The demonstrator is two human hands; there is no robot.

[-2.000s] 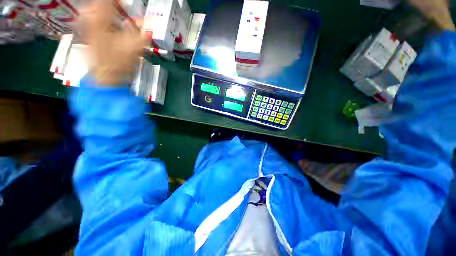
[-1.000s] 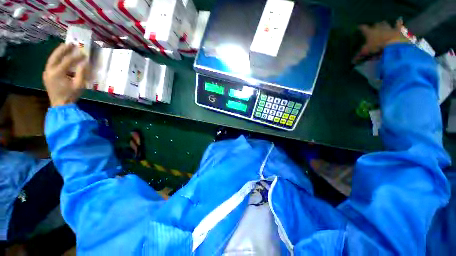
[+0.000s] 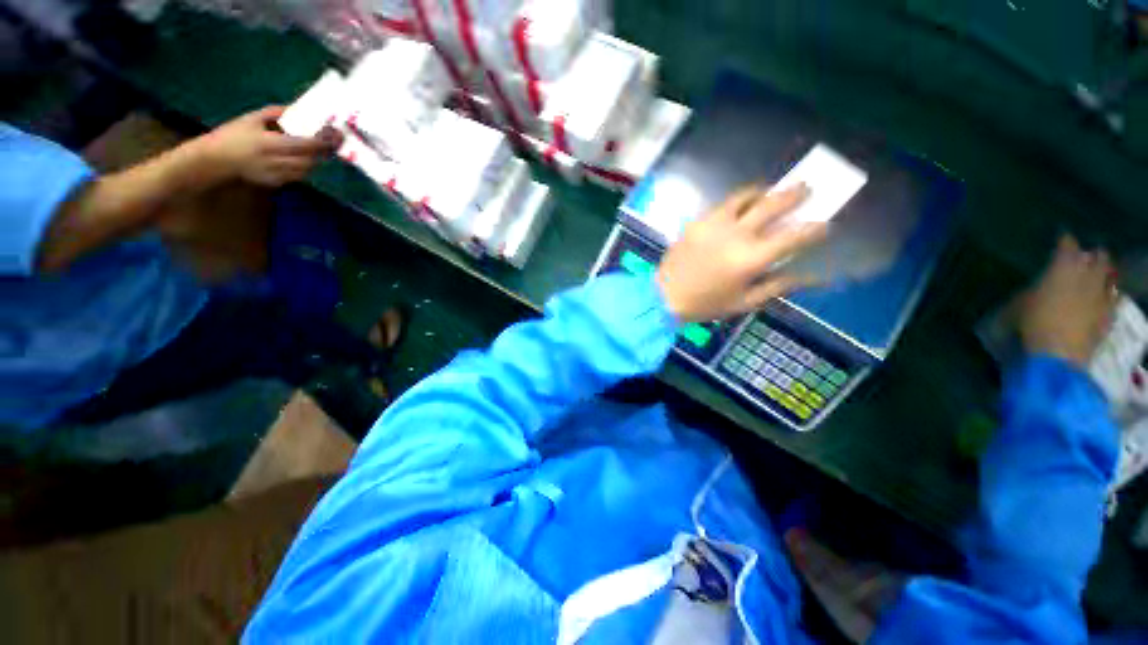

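Note:
A small white carton (image 3: 828, 184) is over the pan of the digital scale (image 3: 881, 271). My left hand (image 3: 737, 256) reaches across the scale's front edge, with fingers and thumb around the carton's near end. The hand covers part of the green displays; the keypad shows below it. Whether the carton touches the pan is hard to tell. My right hand (image 3: 1070, 302) is blurred at the far right, beside white cartons (image 3: 1124, 365); its fingertips and anything in them are unclear.
Grouped white cartons (image 3: 460, 164) with red bands stand left of the scale, with stacked cartons (image 3: 592, 101) behind them. Another person's hand (image 3: 271, 148) holds a carton at the row's left end. A blurred green piece (image 3: 974, 436) lies near my right sleeve. A brown box (image 3: 292, 447) is lower left.
The view has turned and shifted. My left hand has moved from the carton row to the carton on the scale. Another person's arm now shows at the left. My right hand remains at the right.

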